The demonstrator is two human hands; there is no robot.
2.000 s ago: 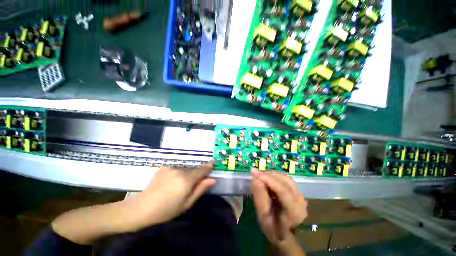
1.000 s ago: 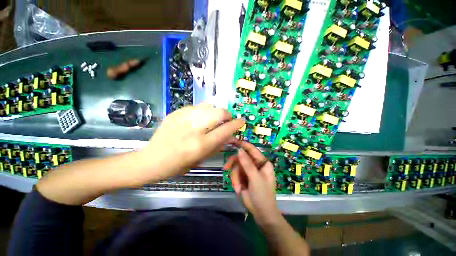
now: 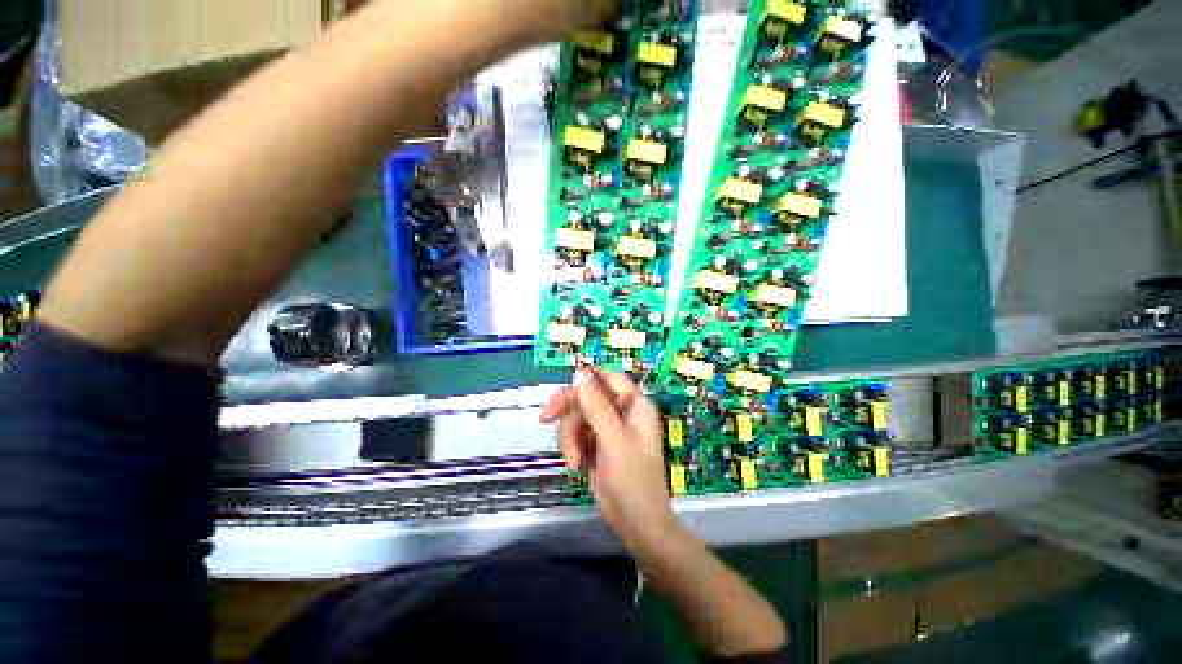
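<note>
A long green board panel with yellow-topped blocks point(image 3: 616, 201) lies on white paper, its near end by the conveyor. A second such panel point(image 3: 745, 201) lies slanted to its right. My left hand point(image 3: 564, 13) is at the far end of the first panel, mostly cut off by the top edge; its grip is hidden. My right hand point(image 3: 605, 428) is at the near end of the first panel, thumb and fingertips bunched at its edge. Whether they hold anything is unclear. Another panel point(image 3: 806, 441) sits on the conveyor, partly behind my right hand.
The metal conveyor rail point(image 3: 389, 545) runs across in front of me. A further panel point(image 3: 1069, 409) sits on it at right. A blue bin point(image 3: 434, 260) of dark parts and a dark, clear-ended roundish object point(image 3: 318, 335) are on the bench. A cardboard box point(image 3: 182, 39) is at far left.
My left hand has moved from the first panel's near end up to its far end, the forearm now crossing the upper left. My right hand stays at the near end. The view has shifted.
</note>
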